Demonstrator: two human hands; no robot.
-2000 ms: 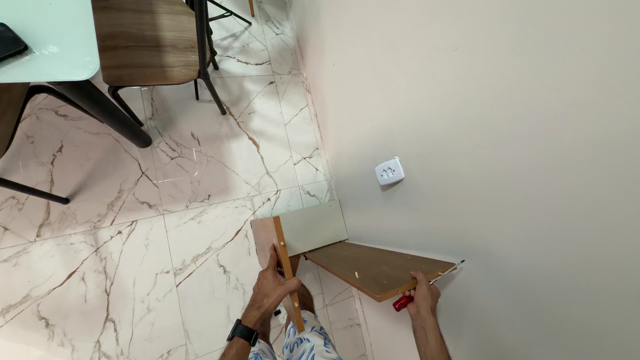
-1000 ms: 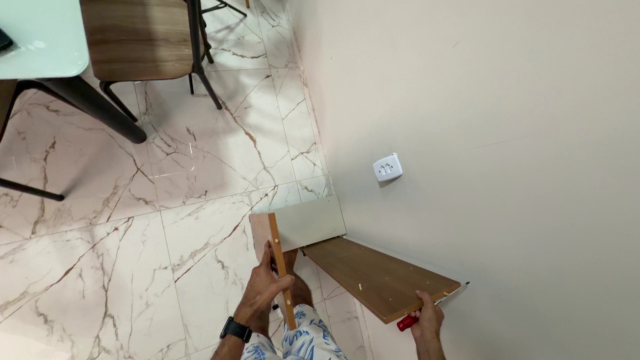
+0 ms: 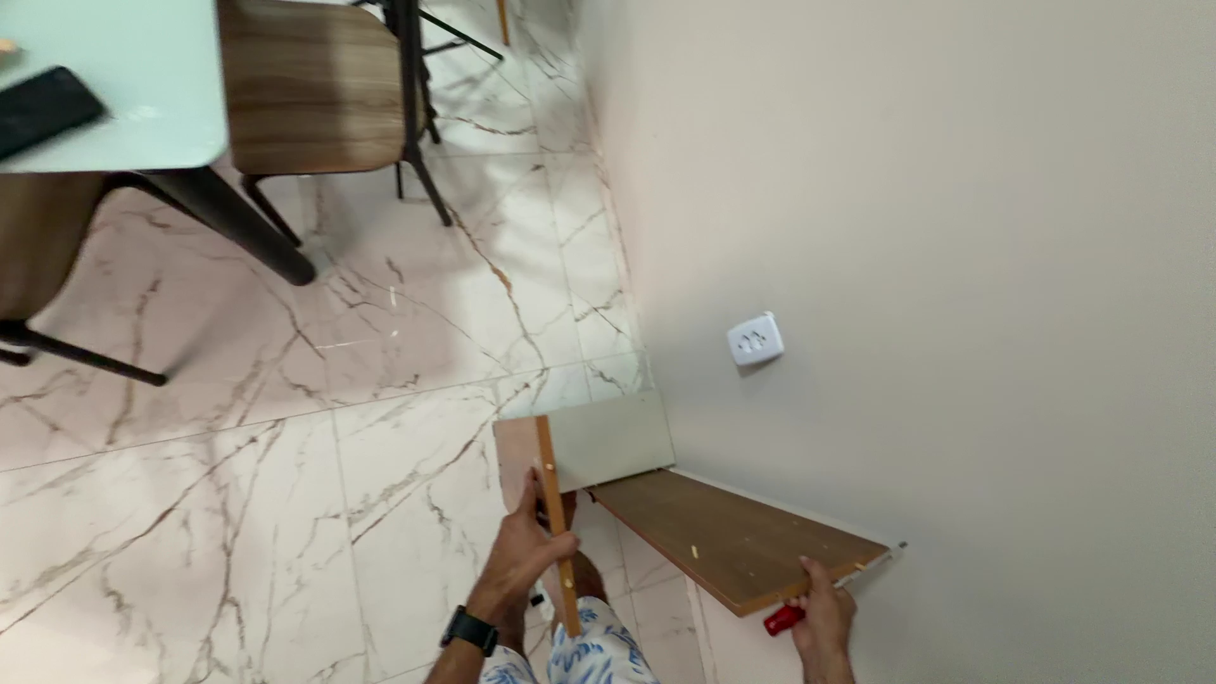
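Observation:
My left hand (image 3: 532, 556), with a dark watch on its wrist, grips an upright wooden panel (image 3: 552, 494) whose narrow orange-brown edge bears small pale dowels. A pale panel (image 3: 613, 439) lies beyond it, against the wall. At the lower right my right hand (image 3: 825, 608) holds the near end of a brown wooden board (image 3: 727, 537) that slants from the pale panel along the wall. The same hand also holds a screwdriver with a red handle (image 3: 784, 620); its thin shaft runs along the board's end, with the tip past the corner. A small pale piece (image 3: 694, 551) shows on the board.
The wall (image 3: 950, 285) rises on the right, with a white power socket (image 3: 756, 340). A glass-topped table (image 3: 161, 114) with a black phone (image 3: 47, 109) stands at the upper left, beside a wooden chair (image 3: 313, 90). Marble-look tiles (image 3: 418, 446) cover the floor.
The brown board has tilted slightly in my right hand over the last two seconds. Both hands keep their holds, and the left-hand panel stays about where it was.

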